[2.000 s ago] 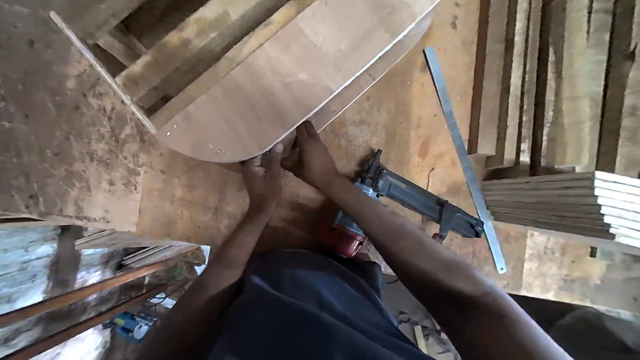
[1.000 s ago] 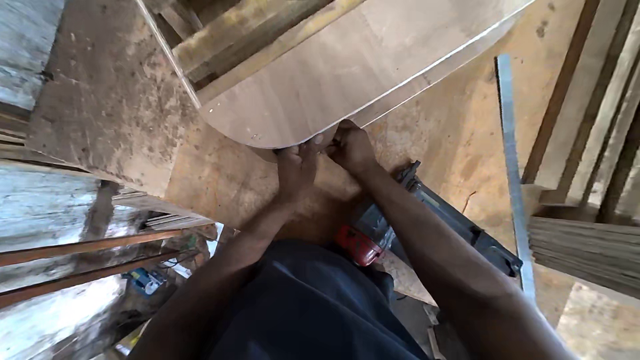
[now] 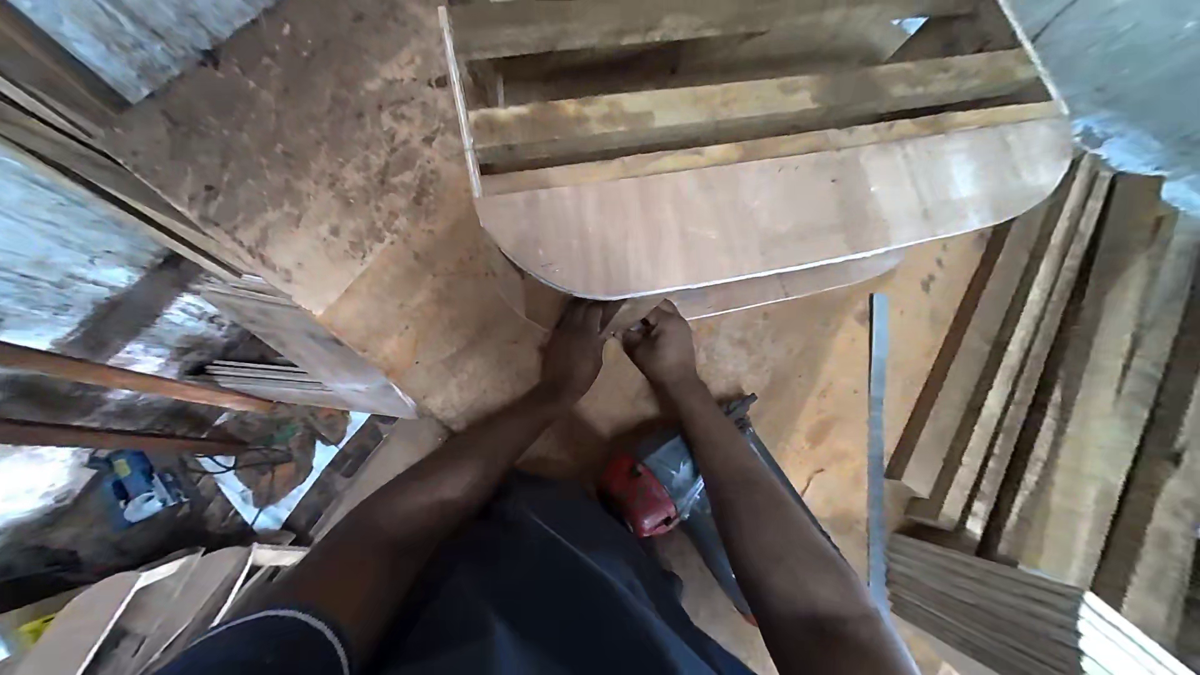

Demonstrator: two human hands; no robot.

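A wooden frame with a round-cornered plywood panel (image 3: pixel 750 216) on its near side lies across the upper part of the view. At the panel's near edge, my left hand (image 3: pixel 574 347) touches a small thin piece of wood (image 3: pixel 635 314) just below the rim. Close to its right, my right hand (image 3: pixel 664 345) pinches the same piece between thumb and fingers. A second curved plywood edge (image 3: pixel 797 289) shows beneath the top panel. Partly under my right forearm lies a red and grey nail gun (image 3: pixel 647 497), its far part hidden.
A metal straightedge (image 3: pixel 877 441) lies right of the nail gun. Long wooden boards (image 3: pixel 1078 375) and a stack of thin plywood sheets (image 3: pixel 984 581) stand at the right. At lower left are a blue power tool (image 3: pixel 141 483) and cut plywood pieces (image 3: pixel 103 609).
The view has turned and shifted, so the frame now lies more level across it. Both hands have stayed together at the panel's near edge; the small wood piece now shows between them.
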